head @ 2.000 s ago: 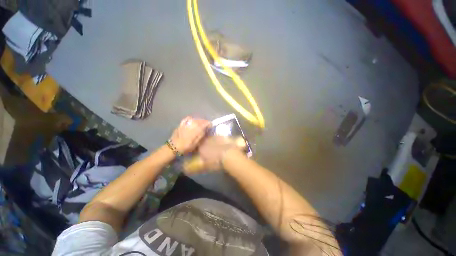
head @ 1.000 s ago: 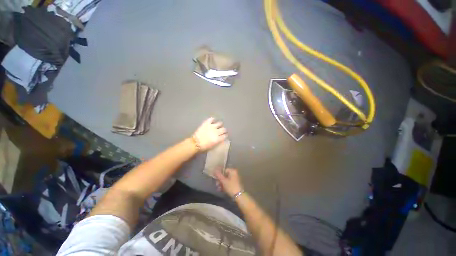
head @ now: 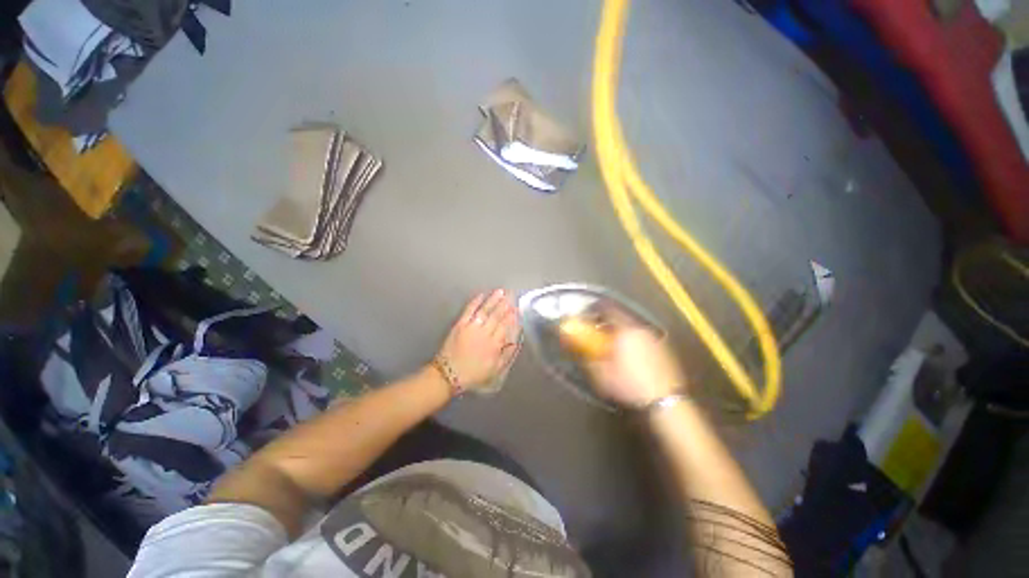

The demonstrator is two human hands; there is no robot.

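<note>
My left hand lies flat, palm down, on a small taupe piece, which shows only at its edges under the hand. My right hand is closed around the orange-brown handle of the steam iron. The iron is slightly blurred, and its rim is close to the right side of my left hand. A fanned stack of taupe pieces lies at the upper left. A loose little pile of taupe pieces with white undersides lies at the upper middle.
The yellow hose loops over the grey table, right of the iron. A narrow grey metal object lies at the right, partly behind the hose. A cut-piece bundle is at the top left corner. Fabric heaps lie below left.
My right hand has let go of the small piece's lower end, taken the iron and brought it left beside my left hand. My left hand now lies flat over the piece. The hose loop has shifted.
</note>
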